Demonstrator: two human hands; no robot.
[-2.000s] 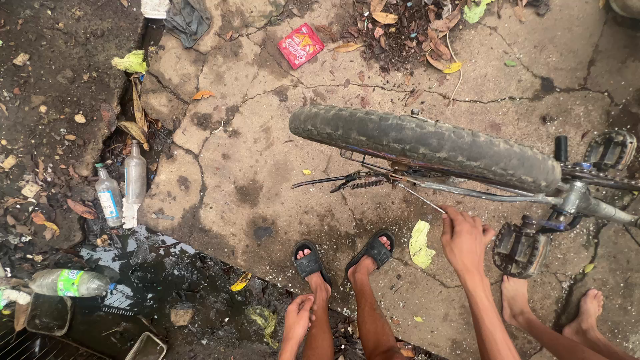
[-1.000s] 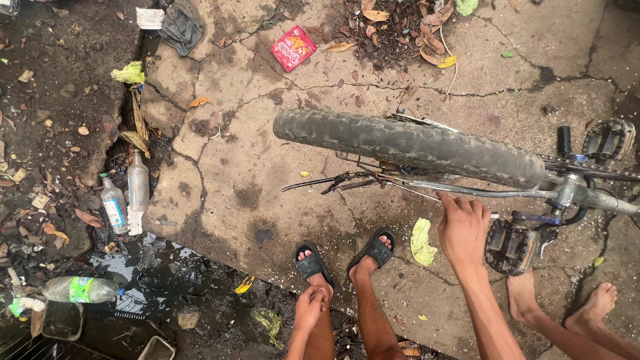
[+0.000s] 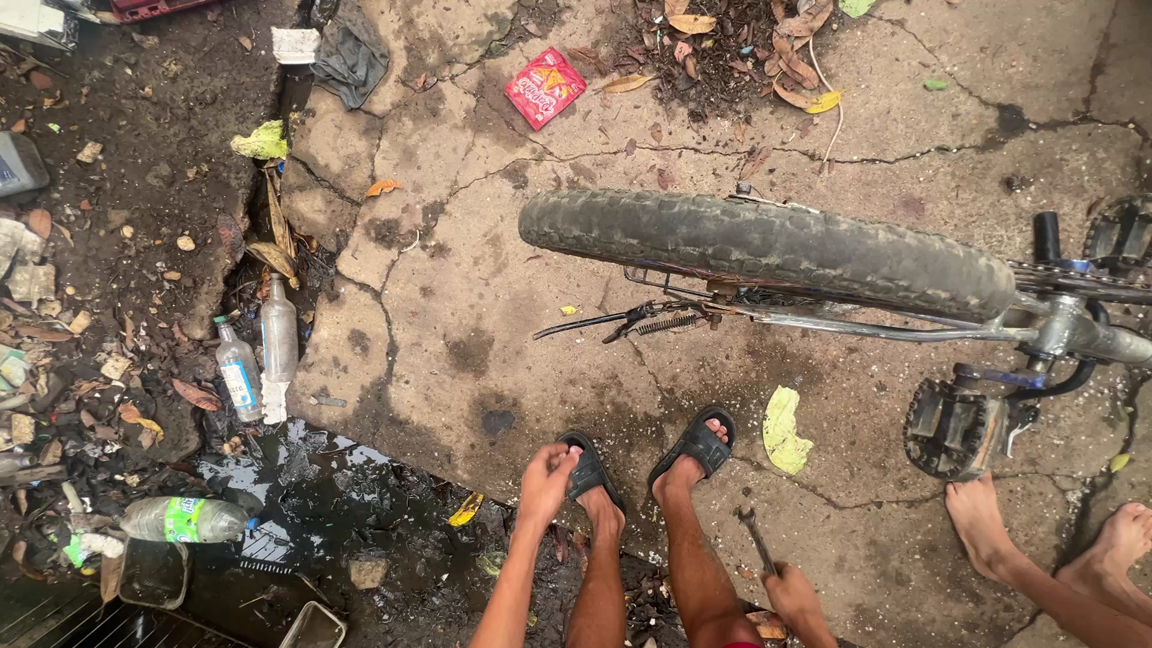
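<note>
A bicycle's rear wheel with a knobby tire (image 3: 765, 252) lies across the cracked concrete, its metal frame tube (image 3: 1107, 342) running off to the right. Beside the wheel hub is a kickstand with a spring (image 3: 666, 322). A pedal (image 3: 956, 427) sits below the frame. My right hand (image 3: 794, 598) holds a metal wrench (image 3: 756, 538) by its lower end, low in the view and apart from the bicycle. My left hand (image 3: 546, 481) is raised over my left sandal (image 3: 589, 477), with fingers curled together; whether something small is between them cannot be told.
Another person's bare feet (image 3: 976, 526) stand at the lower right. Dark water (image 3: 306, 486) fills a ditch at the lower left, near glass bottles (image 3: 279, 333) and a plastic bottle (image 3: 184, 519). A red wrapper (image 3: 545, 88) and a yellow-green leaf (image 3: 785, 430) lie on the concrete.
My right hand has moved away from the bicycle's hub area, down toward the bottom edge, and the wrench in it now shows clearly. My left hand stays near my left foot.
</note>
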